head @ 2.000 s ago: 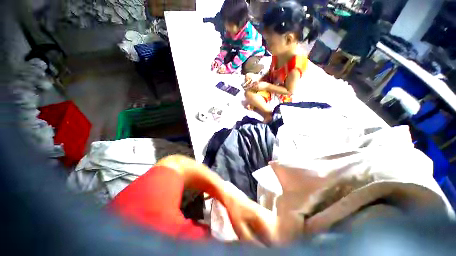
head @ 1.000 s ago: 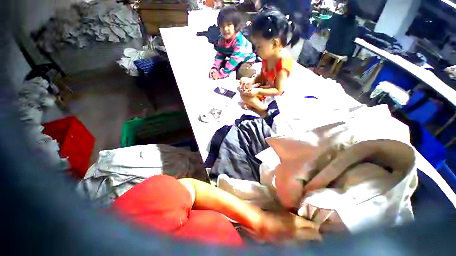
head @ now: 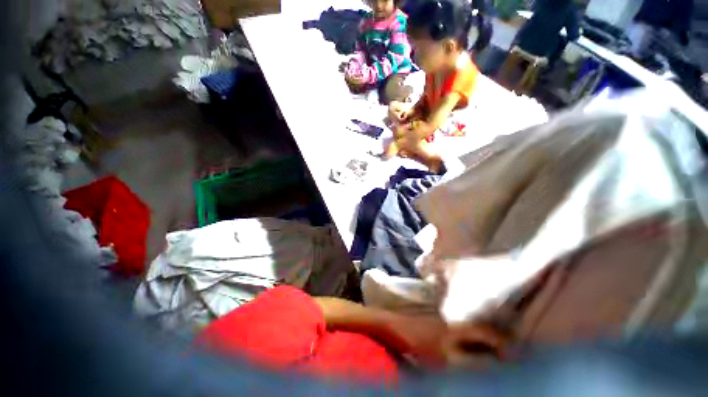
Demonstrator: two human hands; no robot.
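Note:
A large off-white cloth piece (head: pixel 543 182) is raised and spread across the right side, blurred, above the table. My left hand (head: pixel 466 340) reaches in from a red sleeve at the bottom centre. It is dark and blurred at the cloth's lower edge, and its grip cannot be made out. My right hand cannot be made out; the raised cloth covers that side. A navy and grey garment heap (head: pixel 392 229) lies on the table just left of the off-white cloth.
Two children sit on the long white table (head: pixel 291 81), near a dark phone (head: pixel 365 129) and small pale items (head: pixel 349 170). Pale stacked cloth (head: pixel 225 260) lies left of the table. A green crate (head: pixel 206 198) and red crate (head: pixel 116 221) stand beyond. Another person sits at the upper right.
The off-white cloth has risen and spread across the right side. The right forearm seen earlier no longer shows. My left hand stays low near the cloth. The view has shifted slightly.

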